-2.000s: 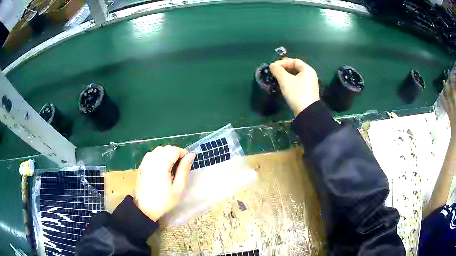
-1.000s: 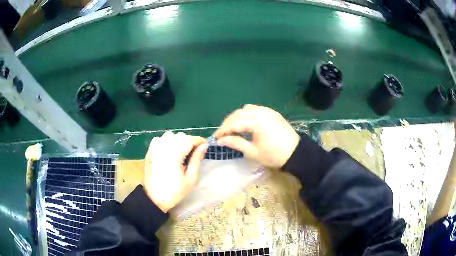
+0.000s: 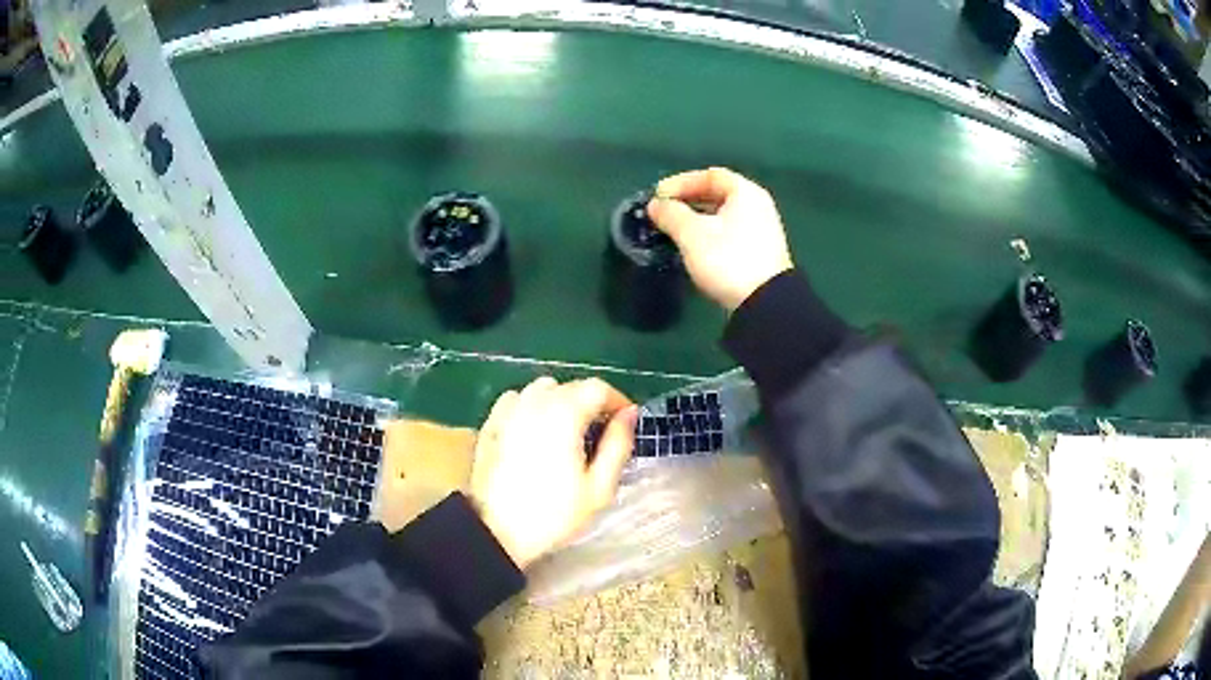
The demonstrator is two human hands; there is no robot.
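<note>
My left hand (image 3: 551,458) pinches the upper left part of a part-used die-cut pad sheet (image 3: 688,425). Translucent release liner (image 3: 664,511) hangs bare below the remaining black pads. My right hand (image 3: 724,237) has thumb and forefinger together at the open top of a black cylindrical housing (image 3: 644,286) on the belt. Whether a pad is between those fingertips is hidden. Another housing (image 3: 465,272) stands upright to its left, with yellowish spots inside its top.
More housings (image 3: 1023,330) stand right and far left on the green belt (image 3: 797,120). A white metal upright (image 3: 186,199) rises at left. Wrapped spare pad sheets (image 3: 252,492), a hammer-like tool (image 3: 120,425) and a small clear tool (image 3: 53,585) lie left. A spotted white sheet (image 3: 1116,531) and another person's forearm are right.
My right hand has left the pad sheet and reached up to a housing top. The housings to the left now stand nearer the centre; others are further right. My left hand still holds the sheet.
</note>
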